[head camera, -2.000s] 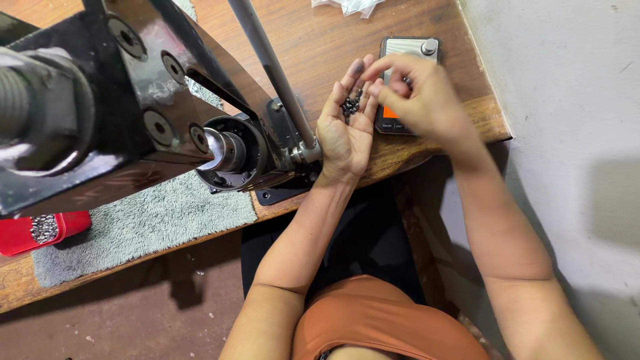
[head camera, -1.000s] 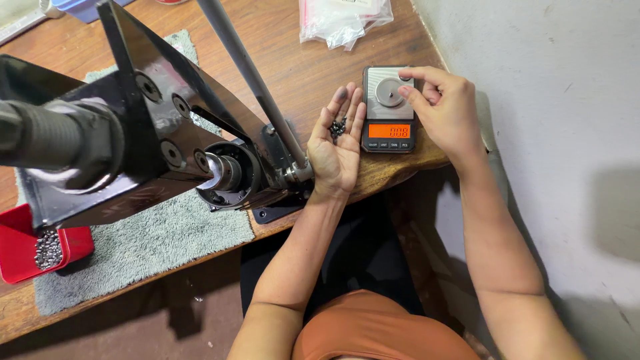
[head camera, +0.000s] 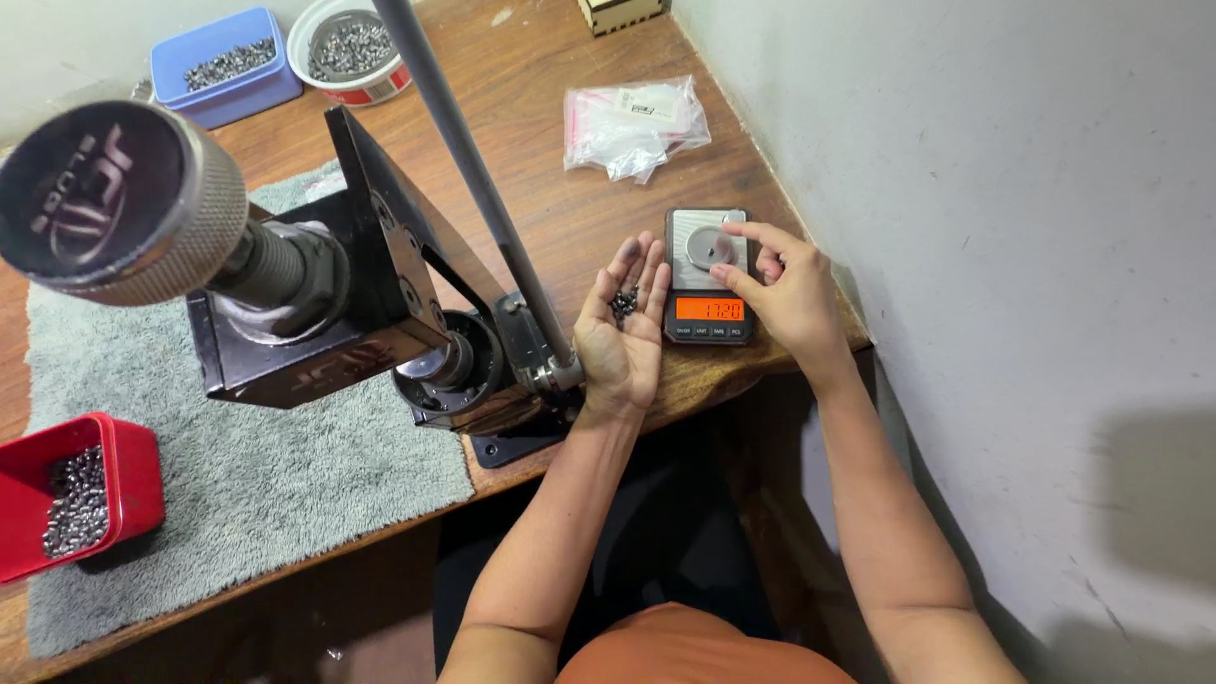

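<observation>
My left hand (head camera: 624,332) lies palm up beside the scale, cupping several small dark metal pellets (head camera: 623,304). On the steel platform of the digital pocket scale (head camera: 711,328) sits a small round clear dish (head camera: 711,248) with one dark pellet in it. The orange display (head camera: 710,309) is lit and shows digits. My right hand (head camera: 793,290) is at the right side of the dish, thumb and index finger spread around its edge; whether they press on it is unclear. Its other fingers are curled, and something small and dark shows near them.
A black lever press (head camera: 313,313) with a knurled knob stands on a grey towel (head camera: 285,475) at left. Pellets fill a red bin (head camera: 133,475), a blue container (head camera: 228,104) and a white tub (head camera: 302,47). Plastic bags (head camera: 636,123) lie behind the scale; a wall borders the right.
My right hand has moved from over my left palm to the scale's dish. The display reading differs from one second ago. The view has shifted, showing more of the table's back.
</observation>
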